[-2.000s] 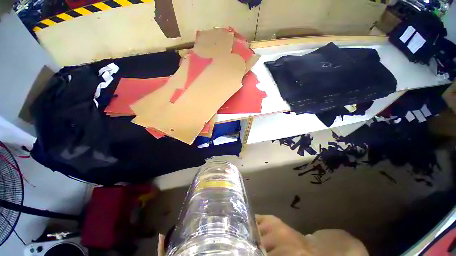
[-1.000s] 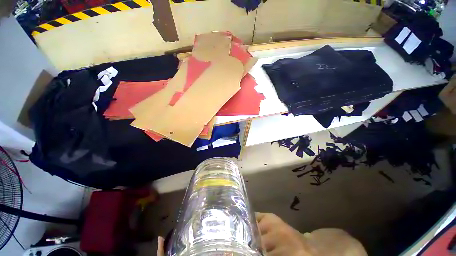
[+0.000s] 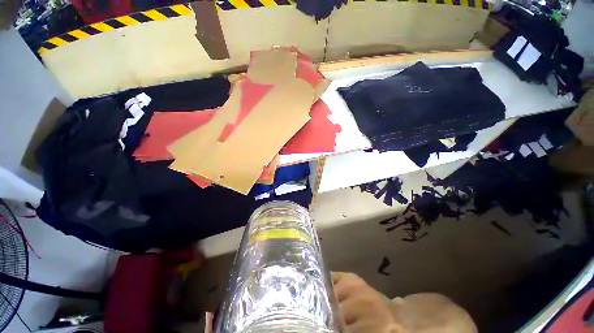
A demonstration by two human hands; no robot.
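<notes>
A large clear plastic bottle [image 3: 277, 273] with a yellow band stands out close to my face at the bottom centre. My right hand [image 3: 374, 309] is closed on its right side; the picture's bottom edge cuts it off and the bottle hides part of the fingers. A thin sliver of skin shows at the bottle's left edge, probably a digit of the same hand. My left hand cannot be made out.
Tan card patterns [image 3: 260, 123] and red-orange templates [image 3: 170, 127] lie over dark cloth and a white table [image 3: 348, 140]. A stack of dark cut panels [image 3: 423, 110] lies right. A red box [image 3: 137, 286], fan [image 3: 12, 260] and floor scraps [image 3: 417, 211] are below.
The table and its contents sit slightly lower and further left in the picture. The bottle and my right hand have stayed almost in the same place, with my grip unchanged.
</notes>
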